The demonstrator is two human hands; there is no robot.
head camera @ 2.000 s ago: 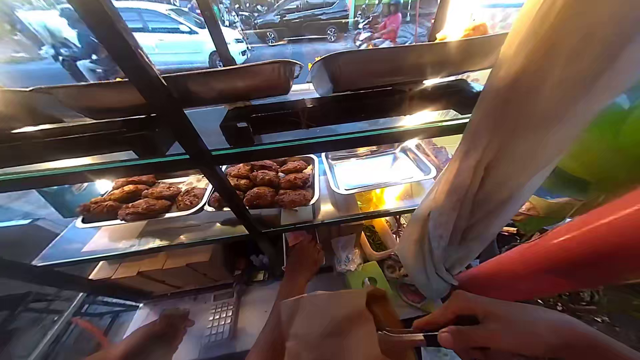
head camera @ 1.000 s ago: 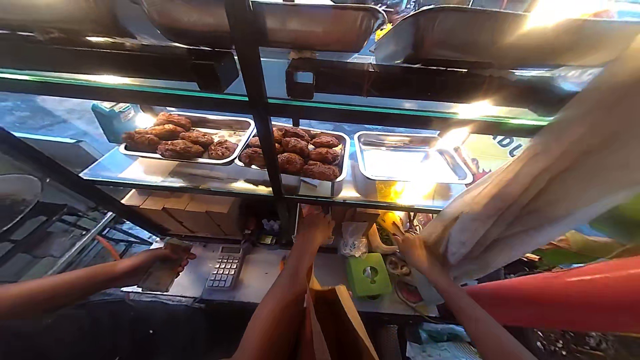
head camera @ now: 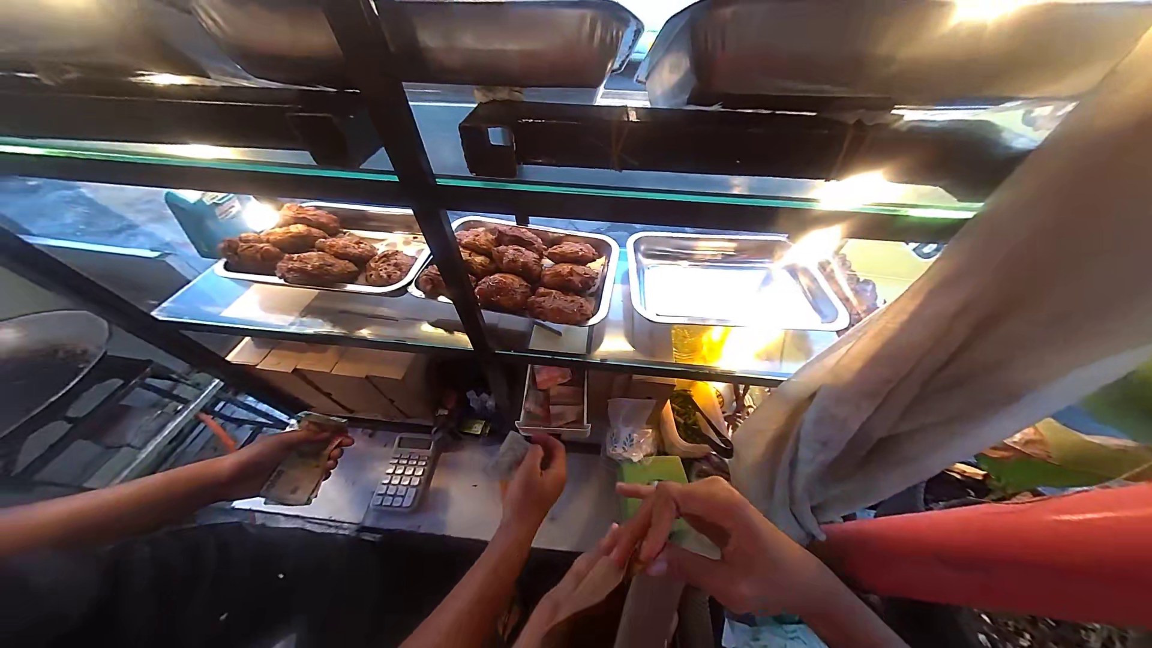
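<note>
At the bottom centre, my left hand is closed around the top of a brown paper bag, partly hidden by the hands. My right hand meets it over the bag, fingers bent and touching the left fingers; whether it pinches something small is unclear. Beneath and behind the right hand lies a green box. Just left of my hands, a co-worker's hand holds a small pale paper or note near an open drawer of banknotes. The co-worker's other hand grips folded banknotes.
A calculator lies on the counter. Above, a glass shelf carries two trays of browned meat pieces and a bare metal tray. A cloth curtain and a red bar border the right side.
My right hand held tongs two seconds ago, then reached toward the items behind the green box; now it is back at my left hand. The co-worker's nearer hand has come out from the drawer area.
</note>
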